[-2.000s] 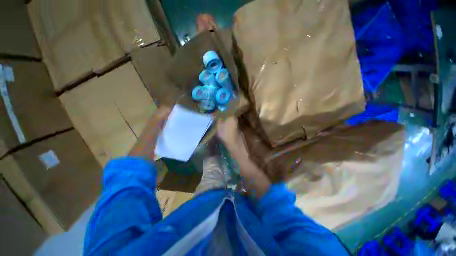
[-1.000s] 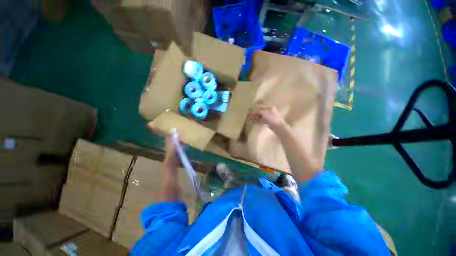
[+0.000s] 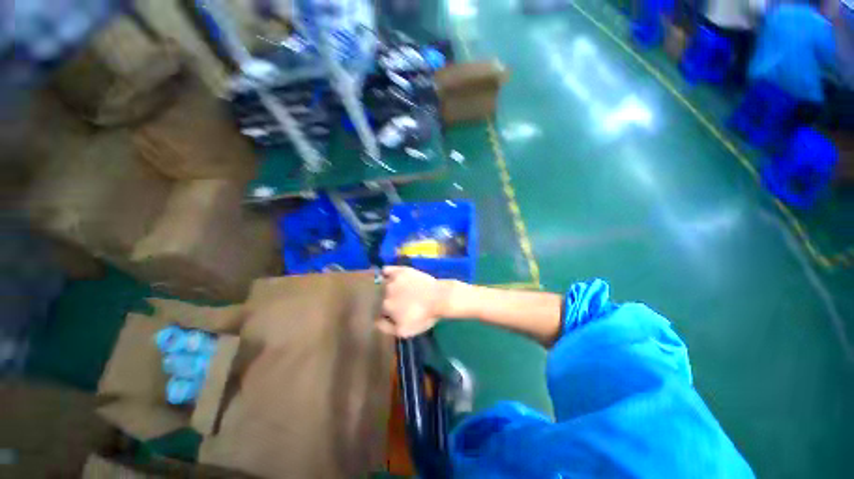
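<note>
My right hand (image 3: 410, 301) is closed around the black pallet truck handle (image 3: 423, 398), just beyond the kraft-paper-wrapped package (image 3: 304, 374). The handle's shaft runs down towards my blue sleeve. The package's brown paper top is smooth and blurred. Left of it stands an open carton (image 3: 140, 374) with its flaps up and several pale blue rolls (image 3: 187, 363) inside. A bit of the truck's orange body (image 3: 401, 421) shows beside the package. My left hand is not in the picture.
Blue bins (image 3: 429, 239) with small parts stand below a workbench (image 3: 346, 168) ahead. Brown packages (image 3: 178, 215) are piled at the left. A small carton (image 3: 470, 91) stands behind. Yellow-black line marks the green floor. A person in blue (image 3: 794, 51) is at far right, near blue bins.
The view has swung right, towards the aisle. My right hand has moved from above the package to the truck handle. My left hand and the white sheet have left the picture.
</note>
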